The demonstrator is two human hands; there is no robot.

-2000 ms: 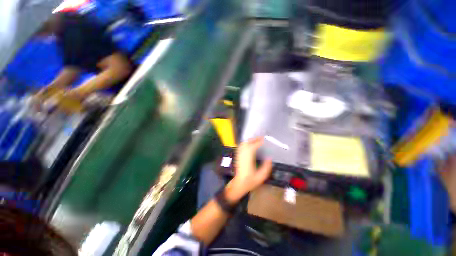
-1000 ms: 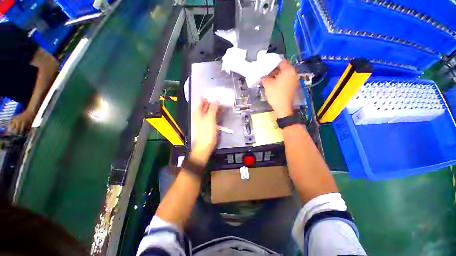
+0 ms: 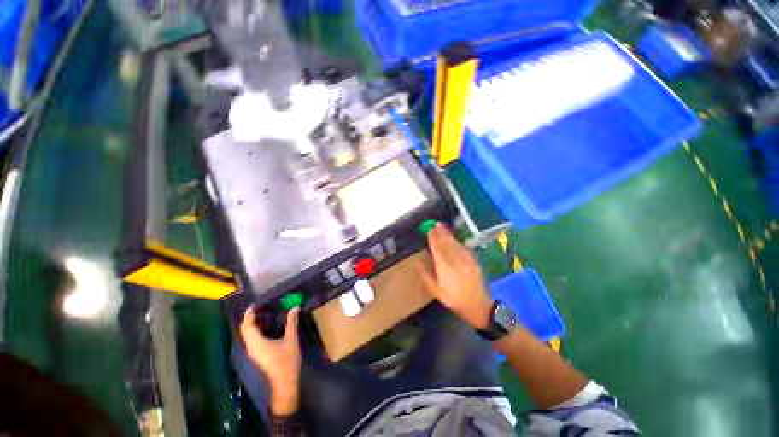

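Note:
My left hand (image 3: pixel 275 348) is at the left end of the black front panel, thumb close to the left green button (image 3: pixel 293 300), fingers apart and empty. My right hand (image 3: pixel 457 277) is at the right end, fingertips at the right green button (image 3: pixel 429 226), holding nothing. The red emergency stop (image 3: pixel 365 266) is between them. Two small white housings (image 3: pixel 351 303) lie on the cardboard ledge (image 3: pixel 376 324). The fixture (image 3: pixel 340 152) sits under the press head (image 3: pixel 260 60), partly hidden by crumpled white wrap (image 3: pixel 282 113). A small white strip (image 3: pixel 300 233) lies on the grey machine bed (image 3: pixel 260 192).
Yellow-and-black light curtain bars stand at the left (image 3: pixel 184 275) and right (image 3: pixel 453 102). A pale yellow pad (image 3: pixel 380 199) lies on the bed. A blue tote (image 3: pixel 547 183) with white rows is at the right, a small blue bin (image 3: pixel 527 311) below it. The conveyor (image 3: pixel 73 213) is left.
Both hands have moved from the bed and fixture back to the front panel's ends. Two white housings now show on the ledge. The view has turned toward the right-hand tote.

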